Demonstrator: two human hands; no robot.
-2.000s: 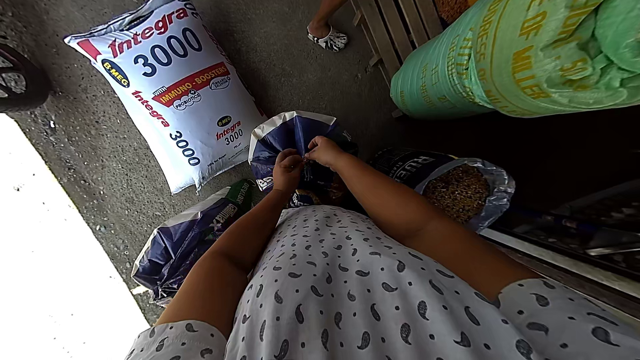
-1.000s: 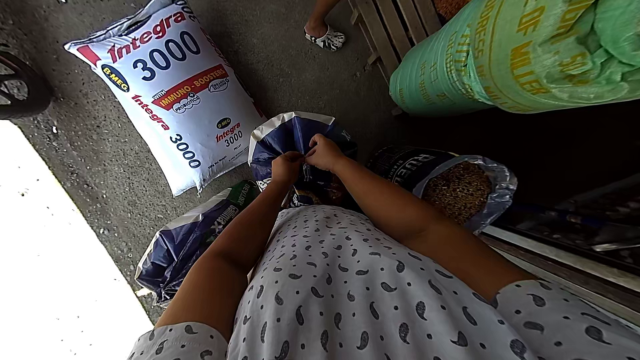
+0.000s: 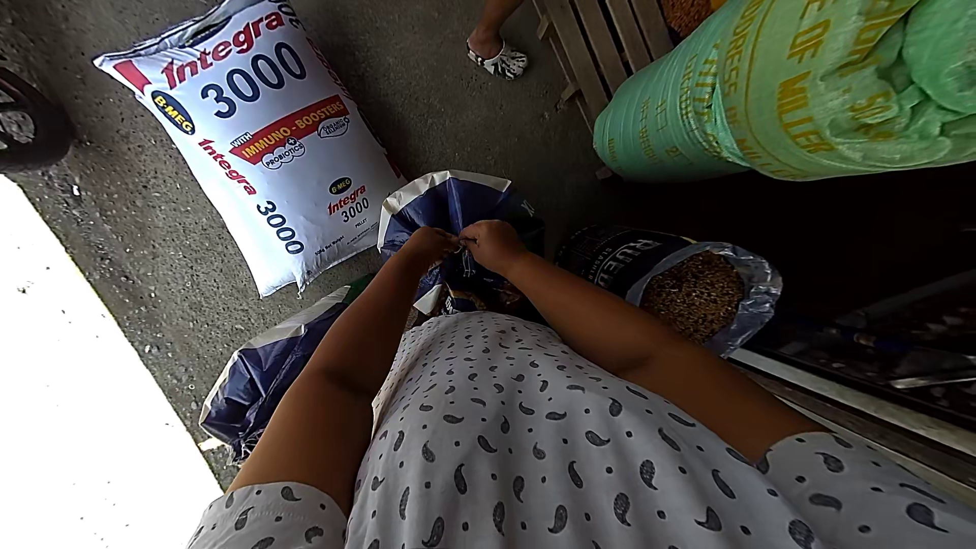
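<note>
A blue sack with a white-edged mouth (image 3: 450,191) stands upright just in front of my body, its top gathered. Both hands are at this gathered neck, fingertips nearly meeting. My left hand (image 3: 433,245) pinches a thin pale string (image 3: 460,245) from the left side. From the right, my right hand (image 3: 492,244) has its fingers closed at the same string. The string's exact path between the fingers is too small to tell. Below the hands, the sack's darker printed side partly shows above my shirt.
A full white feed sack (image 3: 259,137) lies at left; another blue sack (image 3: 267,366) is beside my left arm. An open sack of grain (image 3: 694,293) stands at right. Green woven sacks (image 3: 762,99), a wooden slatted pallet (image 3: 602,38) and a person's foot (image 3: 499,59) are beyond.
</note>
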